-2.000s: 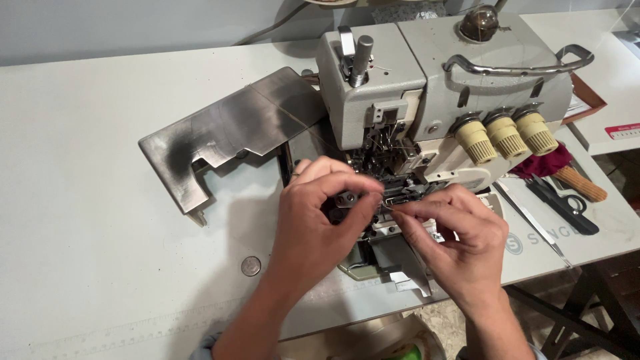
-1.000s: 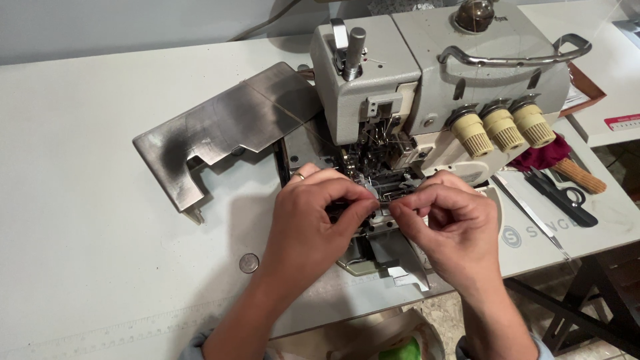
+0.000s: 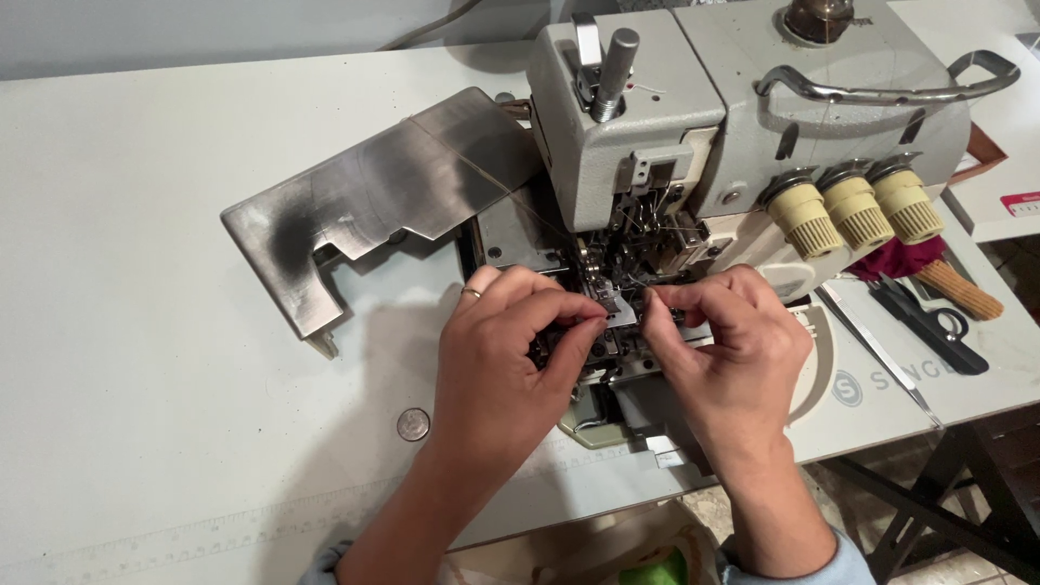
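An overlock sewing machine [image 3: 626, 146] stands with its needle and looper area [image 3: 630, 244] exposed. In front of that area is my left hand [image 3: 520, 349], thumb and index fingertip pinched together; whether thread lies between them cannot be made out. To its right my right hand [image 3: 723, 341] has thumb and index pinched too, with a fine thread [image 3: 638, 283] faintly visible near the tips. A small shiny metal plate [image 3: 621, 313] shows between the hands. The metal cloth plate [image 3: 390, 179] is swung out to the left, with a thread across it. Both hands partly hide the lower mechanism.
On the white table [image 3: 122, 325], a coin [image 3: 413, 424] lies left of my left wrist. Tweezers [image 3: 881, 353], black thread snips [image 3: 926, 325], a corduroy item [image 3: 959, 288] and dark red fabric [image 3: 898, 256] lie at the right. Yellow tension dials [image 3: 804, 219] project above them.
My fingertips, close together a second ago, are now farther apart, with the right hand's tips higher beside the needle area.
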